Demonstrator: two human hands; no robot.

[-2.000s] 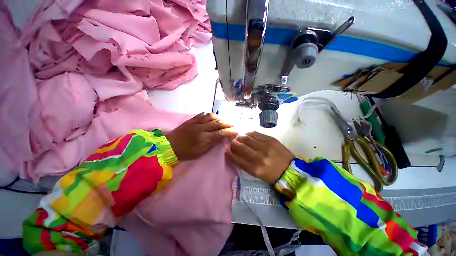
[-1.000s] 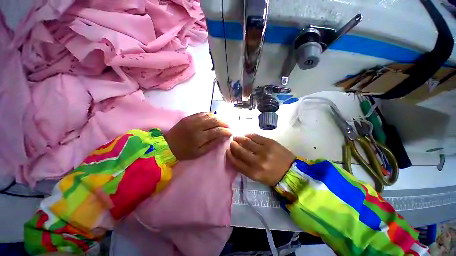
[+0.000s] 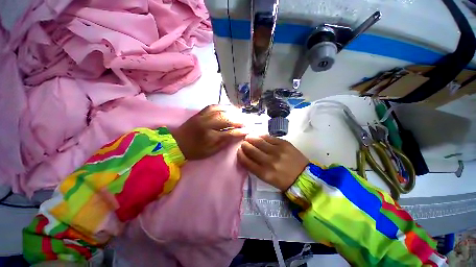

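Note:
A smooth pink cloth panel (image 3: pixel 195 201) lies under my hands and hangs over the table's front edge. My left hand (image 3: pixel 211 132) grips its upper edge just left of the needle area. My right hand (image 3: pixel 273 160) pinches the cloth edge beside it, fingertips close to the left ones. The presser foot (image 3: pixel 252 109) is just beyond the fingers, in bright glare; whether cloth lies under it cannot be told. A narrow pale strip (image 3: pixel 269 229) runs down from below my right hand over the table edge.
A crumpled pink heap (image 3: pixel 125 47) fills the upper left. The white machine head (image 3: pixel 334 73) stands above my hands, with a dark knurled knob (image 3: pixel 278 125) beside the foot. Gold-handled scissors (image 3: pixel 383 169) and a green tool (image 3: pixel 391 128) lie right. A ruler strip (image 3: pixel 433 209) runs along the front edge.
My left hand has risen slightly toward the presser foot, its fingers lifted and spread a little more. My right hand has hardly moved. The cloth's hanging part has shifted slightly.

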